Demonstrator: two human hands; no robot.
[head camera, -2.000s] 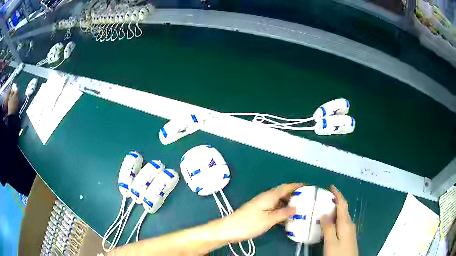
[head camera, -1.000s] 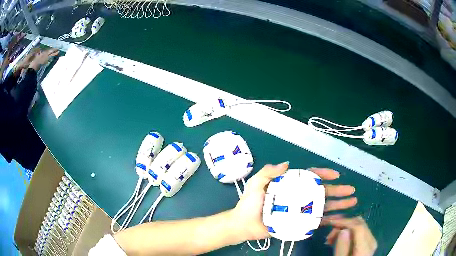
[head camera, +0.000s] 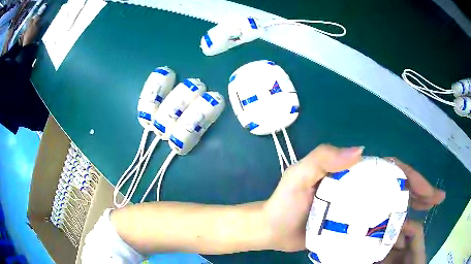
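Note:
A round white item with blue marks and a red-and-blue mark (head camera: 356, 211) is in my left hand (head camera: 297, 198), its marked face up, close to the camera. My thumb is at its upper left edge and fingertips show beyond its right side. My right hand (head camera: 411, 242) is mostly hidden behind the item's lower right; whether it grips it cannot be told. A second round item (head camera: 264, 97) lies on the green bench, its cord running under my left forearm. Three long white items (head camera: 179, 109) lie side by side to its left, cords toward me.
One long item (head camera: 230, 35) lies by the pale rail (head camera: 330, 46). Two more lie beyond it at the right edge (head camera: 463, 98). An open carton (head camera: 42, 191) holds rows of items at lower left. Papers lie upper left (head camera: 69, 28) and lower right (head camera: 459, 245). Another person's dark sleeve (head camera: 21, 93) is far left.
The held round item has come closer to the camera and sits lower right. My right hand has moved behind it. The bench items appear higher as the view shifted down.

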